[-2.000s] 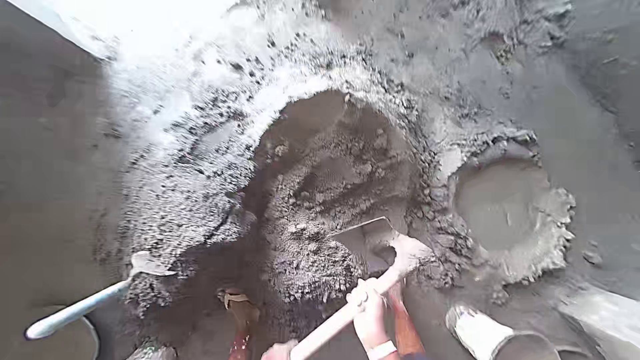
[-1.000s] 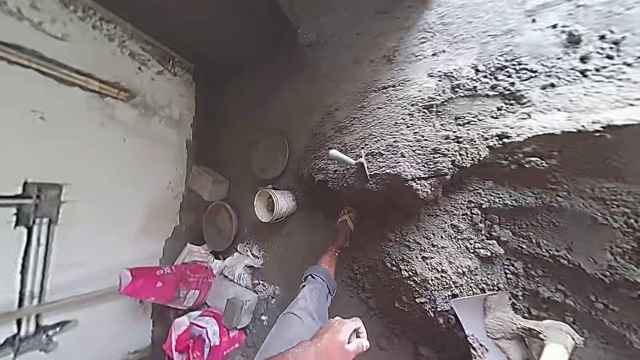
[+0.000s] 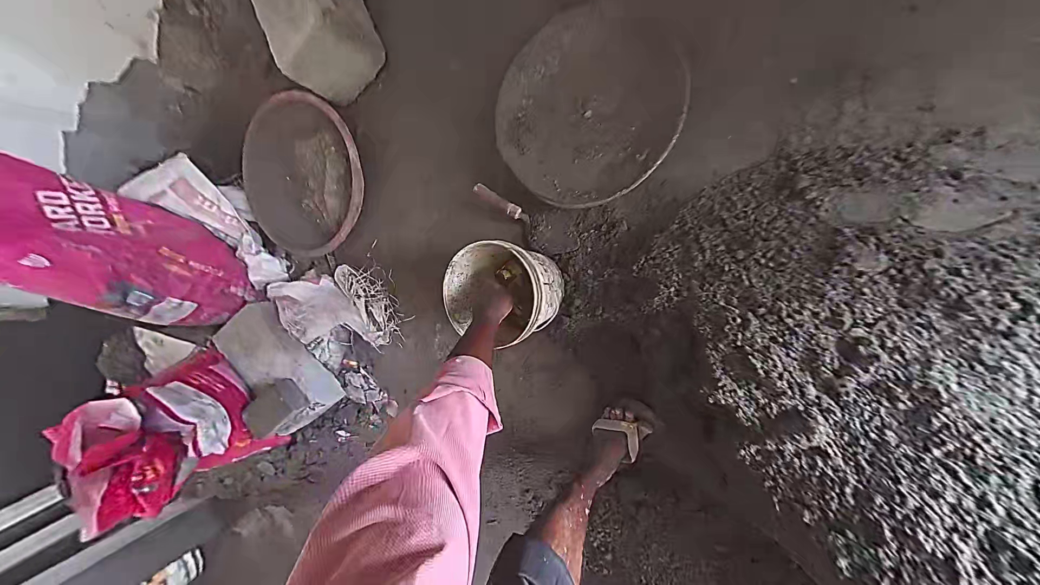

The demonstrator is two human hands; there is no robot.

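Observation:
My left hand (image 3: 491, 301) reaches down inside a whitish plastic bucket (image 3: 548, 288), below its rim. Its fingers are dark and partly hidden, and a small yellowish thing (image 3: 508, 272) shows just beyond them. Whether the hand grips anything cannot be told. The bucket leans with its mouth toward me. Beside its far rim lies a hand tool's handle (image 3: 497, 201); the tool's other end is hard to make out. My right hand is out of view.
Grey, gritty mix (image 3: 877, 349) is heaped at right. Beyond the bucket lie a large round pan (image 3: 593, 106) and a reddish-rimmed basin (image 3: 355, 162). Pink sacks (image 3: 122, 244), a concrete block (image 3: 280, 366) and scraps lie left. My sandalled foot (image 3: 626, 426) is near the heap.
Earlier both hands were on a hoe's handle; then my left hand was off it, above my leg. Now that hand is inside the bucket. The view has swung left, and the hoe is out of it.

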